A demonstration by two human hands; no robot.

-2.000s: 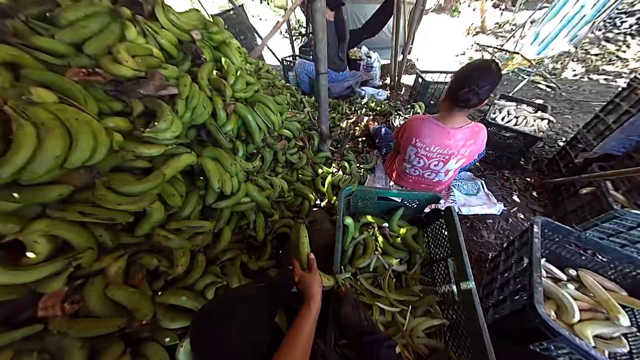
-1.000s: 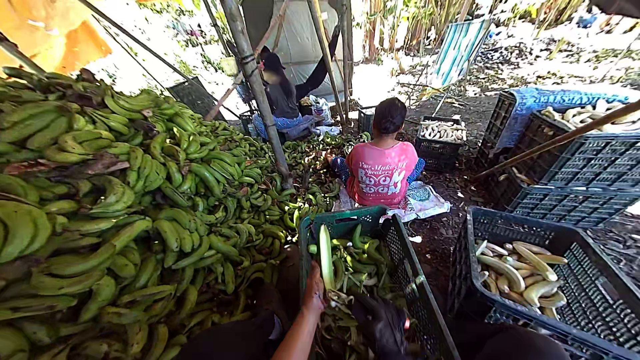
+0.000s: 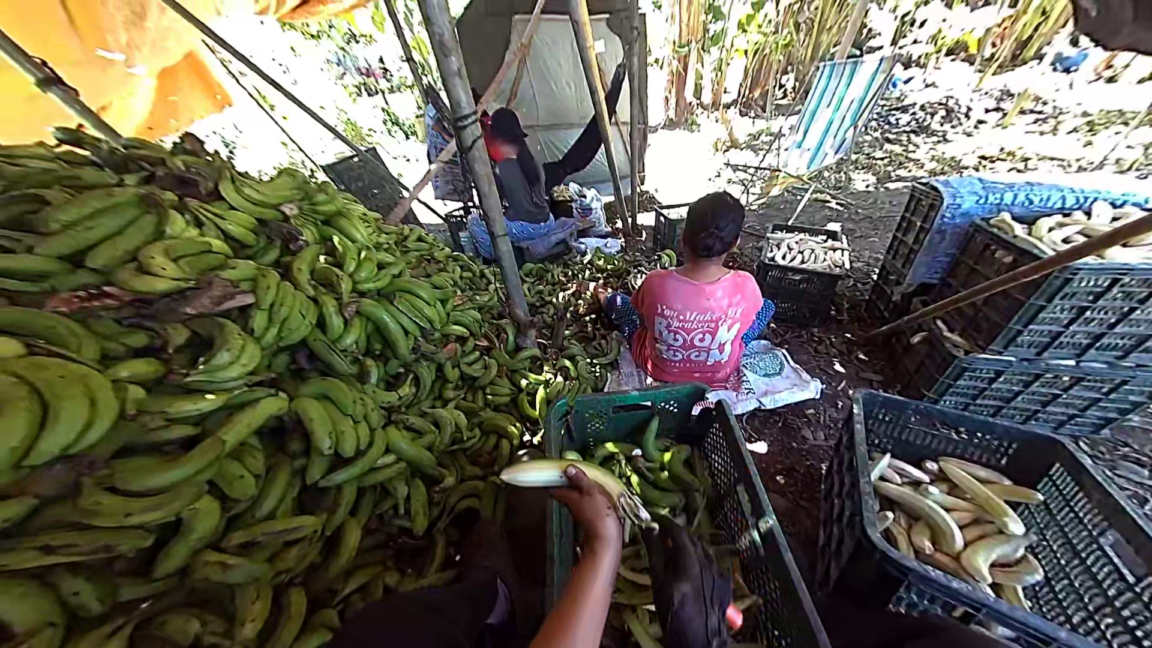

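Observation:
My left hand grips a partly peeled banana, pale flesh showing at its left end and peel hanging near my wrist. Just right of it, my right hand, in a dark glove with one bare fingertip showing, is over the green plastic crate. Whether it holds anything is hidden. Green bananas and strips of peel lie inside this crate. Peeled bananas fill part of the black crate at the right.
A large heap of green bananas covers the left side. A person in a pink shirt sits ahead on a sack; another person sits farther back. Stacked crates stand at right, with a slanting pole. A post rises ahead.
The banana in my left hand was green two seconds ago and shows pale flesh now. It has turned from upright to lying sideways. The view has tilted up and shifted.

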